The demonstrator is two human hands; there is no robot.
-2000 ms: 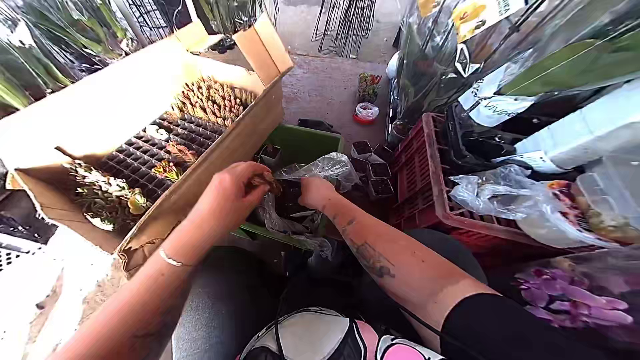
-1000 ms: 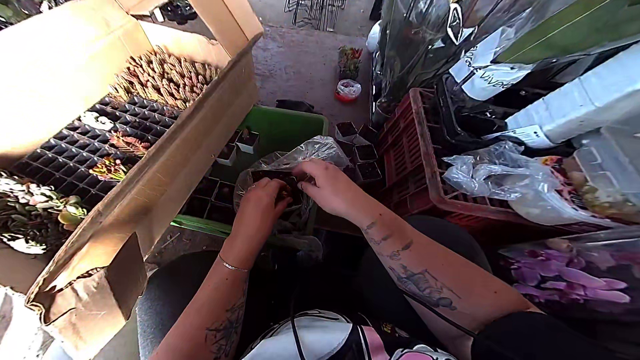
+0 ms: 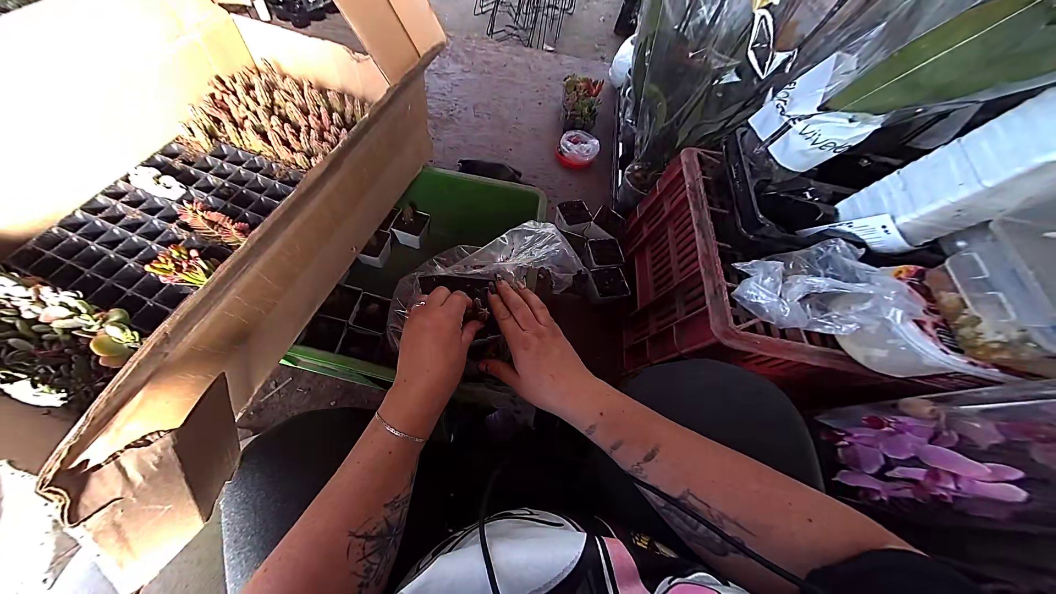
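A clear plastic bag (image 3: pixel 528 252) with dark soil lies open over the right part of a green plastic crate (image 3: pixel 487 202). Both my hands are at the bag's mouth. My left hand (image 3: pixel 437 334) has its fingers bent around a small dark plant piece (image 3: pixel 477 312), partly hidden by the fingers. My right hand (image 3: pixel 532 338) lies flat beside it, fingers extended on the soil, holding nothing that shows. Small square pots (image 3: pixel 410 227) stand in the crate left of the bag, some with soil, one with a small plant.
At left, a cardboard box (image 3: pixel 330 198) holds a black cell tray (image 3: pixel 91 239) and succulents (image 3: pixel 264 111). More soil-filled pots (image 3: pixel 606 252) stand beside a red plastic crate (image 3: pixel 689 247) at right. Wrapped pink orchids (image 3: pixel 932 462) lie lower right. A red tub (image 3: pixel 577 148) sits on the floor.
My right hand has gone from bent fingers beside my left hand to lying flat with fingers extended. The view has shifted since the oldest frame.
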